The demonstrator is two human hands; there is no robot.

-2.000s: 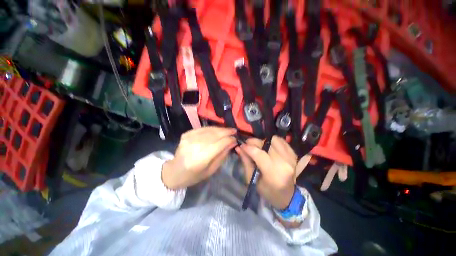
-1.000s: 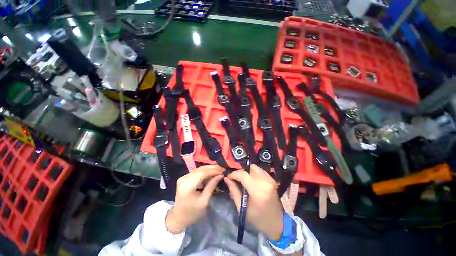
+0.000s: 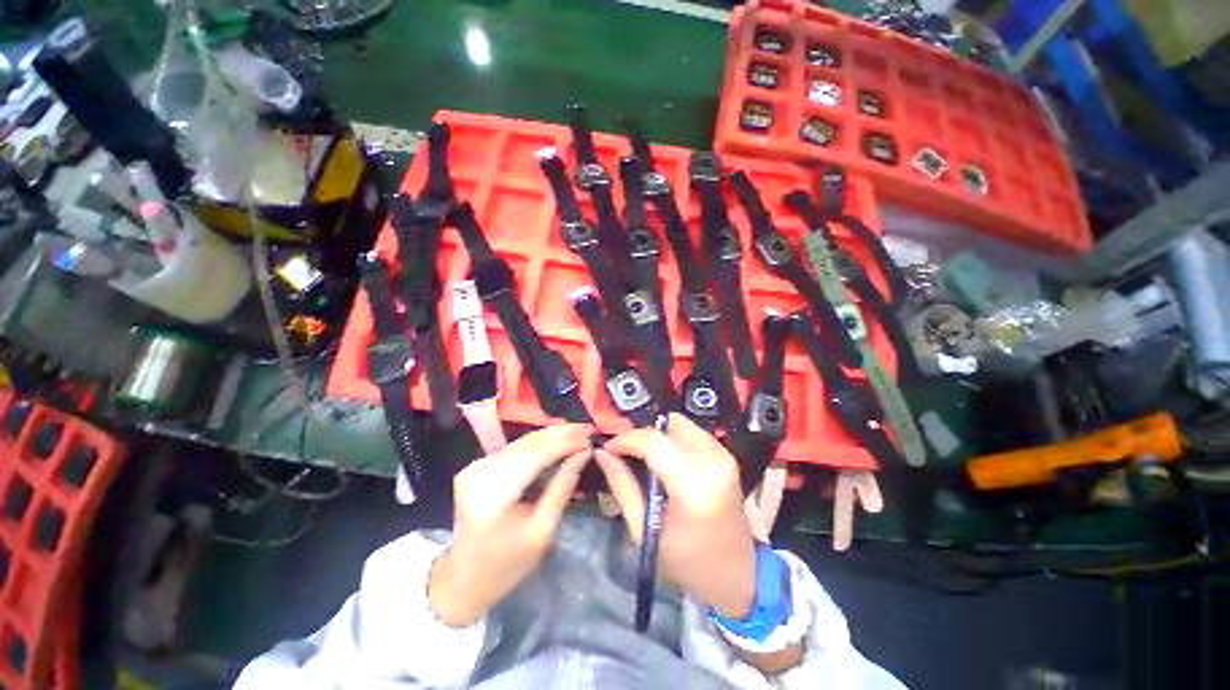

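Observation:
My left hand (image 3: 510, 523) and my right hand (image 3: 701, 519) meet fingertip to fingertip in front of the red compartment tray (image 3: 530, 209). Between them they pinch a small dark piece, mostly hidden, that looks like the end of a black watch strap (image 3: 517, 330) running down from the tray. My right hand also holds a glossy black pen (image 3: 649, 553), which hangs down along the palm. Many black-strap watches lie across the tray, several with light round case backs. A pink-strap watch (image 3: 478, 383) lies left and a green-strap watch (image 3: 874, 361) right.
A second red tray (image 3: 991, 115) with small square parts stands at the back right. Another red tray (image 3: 51, 506) is at far left. A wire spool (image 3: 162, 371) and a white cup (image 3: 182, 276) stand left. An orange-handled tool (image 3: 1075, 452) lies right. Pale strap ends (image 3: 844, 510) hang over the front edge.
The camera view has tilted up and then shifted, so more of the bench and the back tray shows. The hands keep their pinch together and the pen stays in my right hand.

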